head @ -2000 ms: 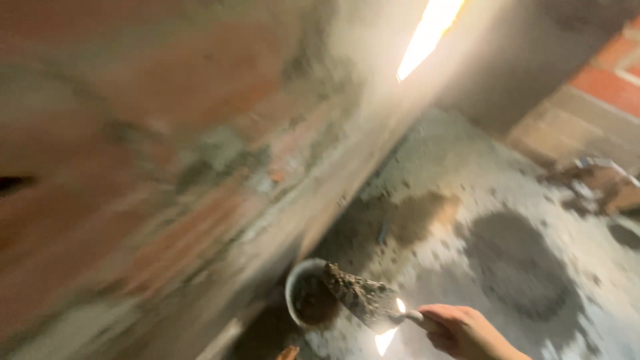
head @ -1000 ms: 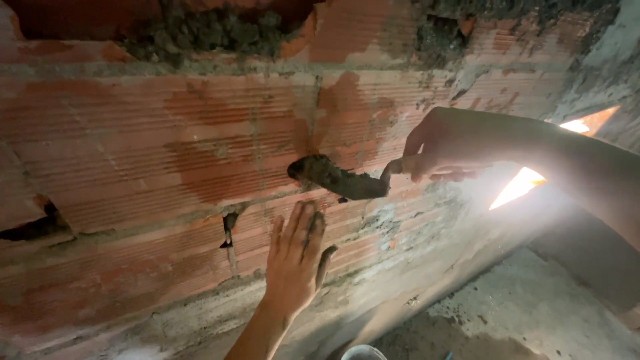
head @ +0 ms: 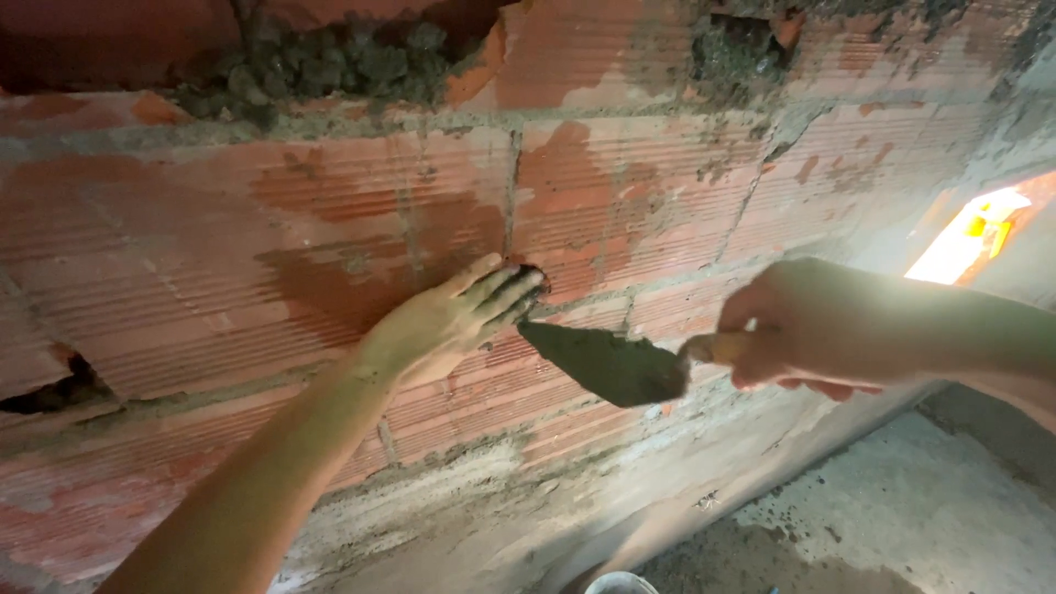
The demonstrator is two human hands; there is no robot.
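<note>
My right hand grips the handle of a mortar-smeared pointing trowel, its tip pointing left at the brick wall. Just above and left of that tip, my left hand presses its fingers against a dark lump of wet mortar at the lower end of a vertical joint. Wet patches darken the ribbed hollow bricks around it. Whether the trowel's tip touches the wall cannot be told.
Rough mortar fills part of a broken recess along the top. A hole gapes in the wall at left. A bright opening shines at right. Below are a bucket's rim and the wet-stained concrete floor.
My left hand has moved up to the mortar at the joint. The trowel has moved down and right from that spot. Two seconds ago the view showed the trowel, loaded with mortar, by the bucket.
</note>
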